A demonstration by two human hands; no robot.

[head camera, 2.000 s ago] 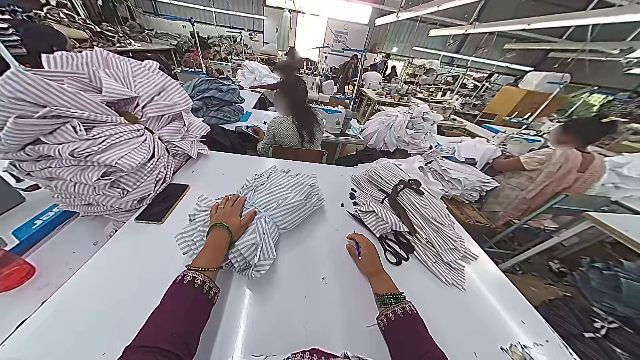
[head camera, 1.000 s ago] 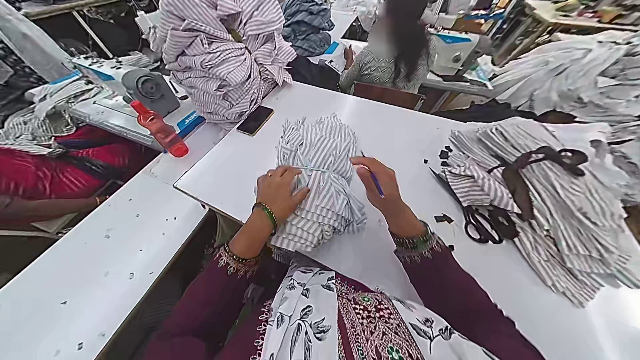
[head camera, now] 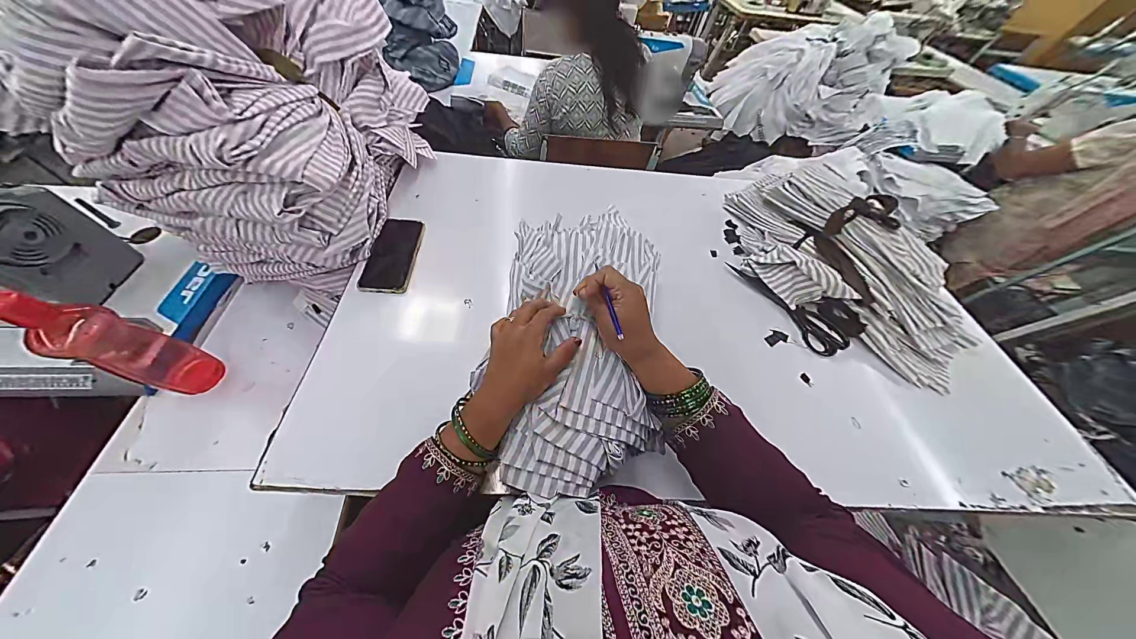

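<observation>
A bundle of grey-and-white striped fabric pieces [head camera: 577, 426] lies on the white table [head camera: 399, 390] before me, a thin tie around its middle. My left hand [head camera: 524, 355] rests on the bundle's left side near the tie, thumb and fingers spread. My right hand [head camera: 626, 319] is at the tie on the other side, fingers bent, with a blue pen [head camera: 612, 312] held in it. Whether the right fingertips also pinch the tie cannot be told.
Black-handled scissors [head camera: 821, 328] lie beside another striped bundle [head camera: 887, 266] at right, among small dark scraps. A smartphone [head camera: 391, 256] and a large heap of striped fabric [head camera: 240, 160] are at left, with a red bottle [head camera: 124, 346] beyond the table edge. A person [head camera: 577, 98] sits ahead.
My right hand has moved in from the bundle's right edge to the tie at its middle. The view has shifted a lot between frames.
</observation>
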